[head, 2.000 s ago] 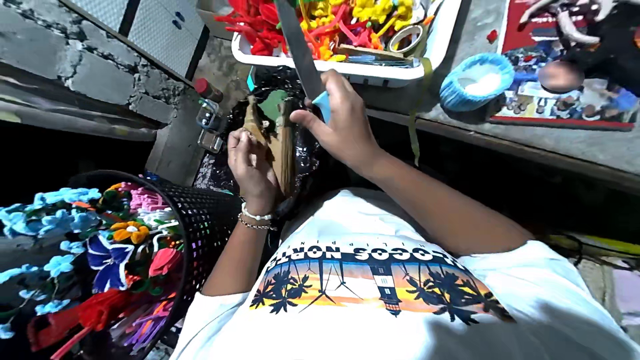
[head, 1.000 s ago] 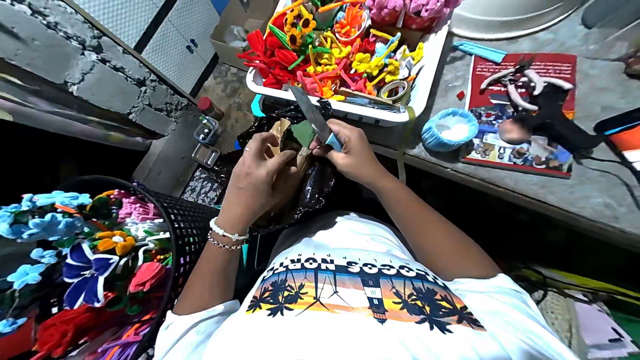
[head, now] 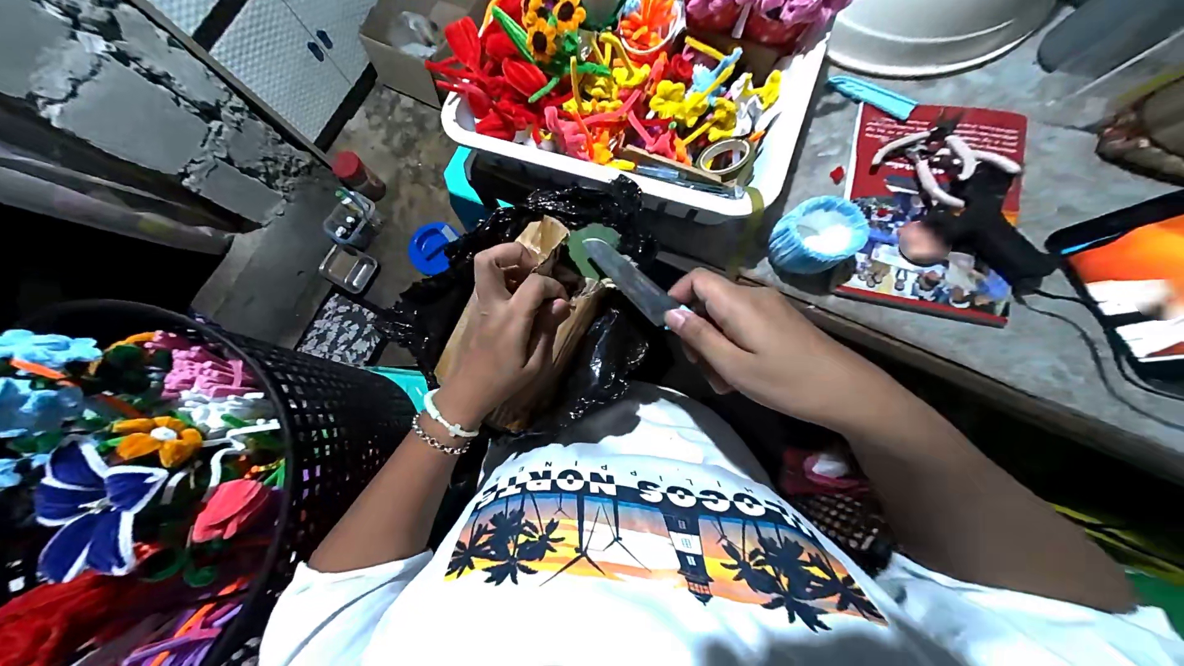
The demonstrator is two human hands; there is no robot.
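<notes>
My right hand (head: 740, 338) grips the light blue handle of a knife (head: 634, 280), whose blade points up and left. Its tip lies by a green piece (head: 592, 248) at the top of a brown paper bundle (head: 546, 370). My left hand (head: 504, 324) holds the bundle near its upper end, with fingers bent over the crumpled paper. What the fingertips pinch is hidden. A black plastic bag (head: 606, 356) surrounds the bundle in front of my shirt.
A white tray (head: 592, 176) of fuzzy-wire flowers stands ahead. On the grey table are a blue cup (head: 819, 233), a booklet (head: 879, 199), a black glue gun (head: 990, 231) and a phone or tablet (head: 1064, 242). A black mesh basket (head: 324, 435) of flowers stands at left.
The knife has come down from upright over the tray to slant at the bundle's top. My left hand has shifted up along the bundle to its upper end.
</notes>
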